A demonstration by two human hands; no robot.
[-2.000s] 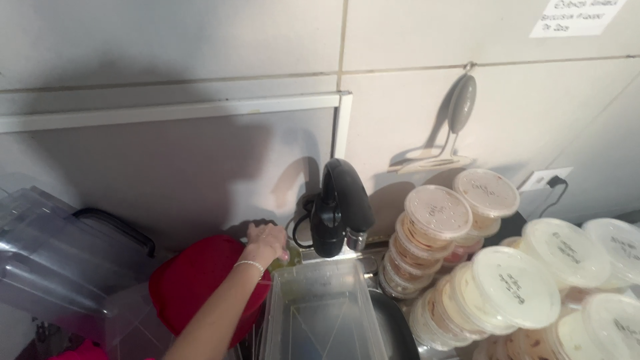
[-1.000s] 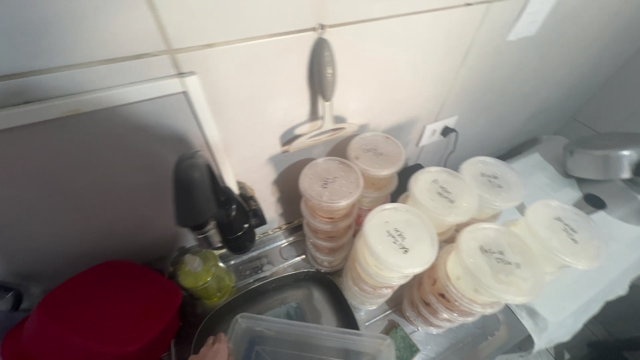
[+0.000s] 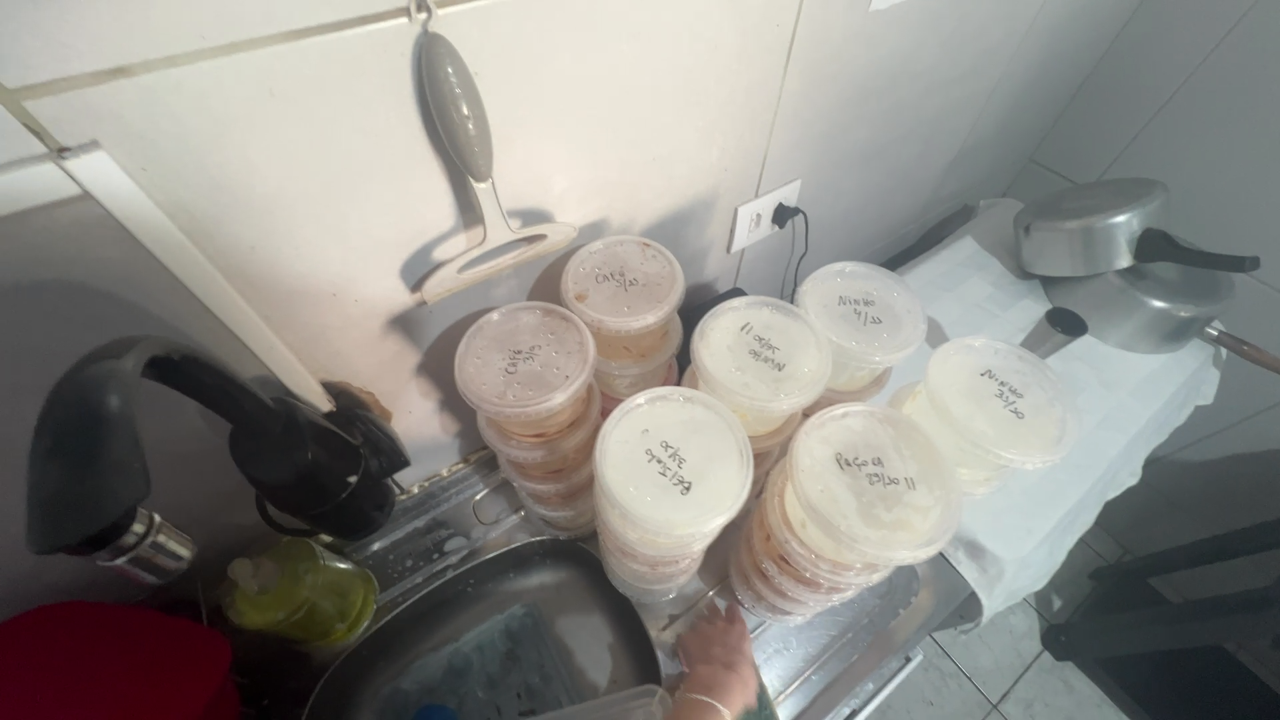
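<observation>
My right hand (image 3: 715, 645), with a bracelet at the wrist, reaches in at the bottom, blurred. It is near the base of a stack of lidded tubs (image 3: 670, 470) and beside the edge of a clear plastic container (image 3: 610, 706); its grip is unclear. A green item (image 3: 765, 704) shows just right of the wrist. My left hand is out of view. More stacked lidded tubs (image 3: 850, 485) and pinkish tubs (image 3: 525, 365) stand on the steel drainboard (image 3: 810, 650). Handwriting marks the lids. A dark pan (image 3: 590, 620) lies left of the hand.
At left are a black faucet (image 3: 90, 420), a yellow-green soap bottle (image 3: 305, 590) and a red object (image 3: 110, 660). A grey-handled squeegee (image 3: 460, 110) hangs on the wall by an outlet (image 3: 760, 215). Metal pots (image 3: 1090, 225) stand on a white cloth (image 3: 1110, 420) at right.
The view has swung right and closer to the tubs. The hand with the bracelet was by the soap bottle two seconds ago; now it is beside the tub stacks.
</observation>
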